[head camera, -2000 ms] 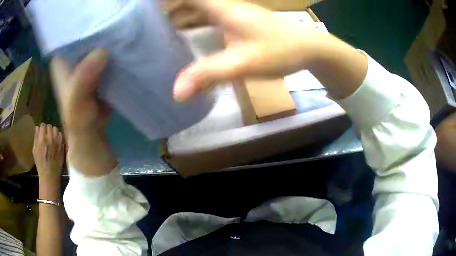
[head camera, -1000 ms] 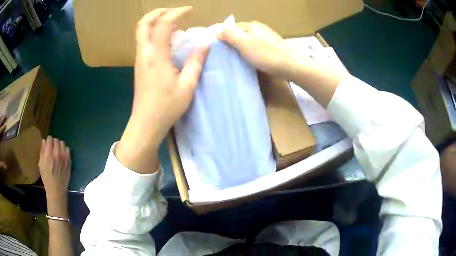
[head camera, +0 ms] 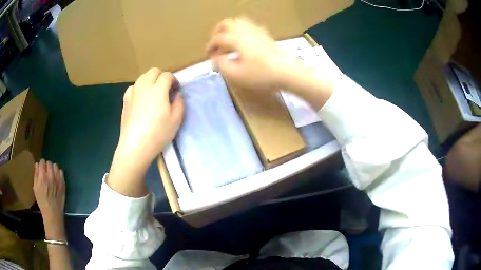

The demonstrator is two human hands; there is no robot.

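Note:
An open carton lies in front of me, lined with a white foam insert. A speaker in a whitish-blue sleeve lies in its left part. A long brown accessory box lies beside it. A white leaflet lies on the right part, partly behind my right arm. My left hand rests at the upper left corner of the wrapped speaker, fingers curled; its hold is hidden. My right hand, blurred, is over the top end of the accessory box, fingers bent; whether it holds anything is unclear.
The carton lid stands up behind the contents. The dark-green table lies beneath. Another carton and a person's hand are at the left. An open carton is at the right, with another person's arm near it.
The wrapped speaker now lies lower in the carton. My left hand has moved down and left to its corner. My right hand has shifted left and up, off the sleeve's gathered end.

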